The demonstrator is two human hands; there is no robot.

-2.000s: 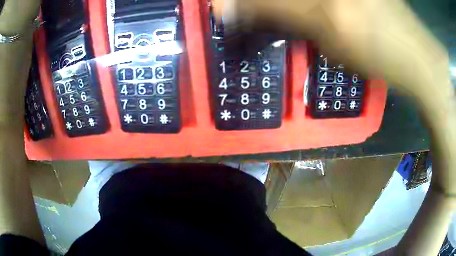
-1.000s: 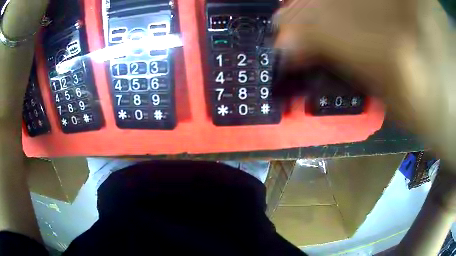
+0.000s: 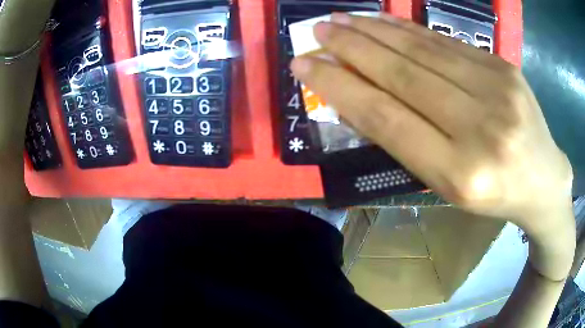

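Note:
Open black flip phones lie in a red foam tray (image 3: 173,182); one phone (image 3: 181,122) with white digits has clear shiny film over its keypad. My right hand (image 3: 436,115) lies over another phone (image 3: 294,131), fingers pointing left. Under its fingers are a white and orange flat piece (image 3: 314,102) and a black cover (image 3: 378,182) with small grid holes, which overlaps the tray's front edge. The palm hides much of both pieces. My left forearm runs up the left edge; my left hand is cut off by the top left of the picture.
An open cardboard box (image 3: 401,282) stands below the bench edge, and another box (image 3: 61,221) is at lower left. The dark green bench top (image 3: 551,83) shows at the right. My dark clothing fills the bottom middle.
My right hand, earlier blurred over the right-hand phones, now lies lower over the phone right of centre. The white-orange piece and black cover have come into view under it.

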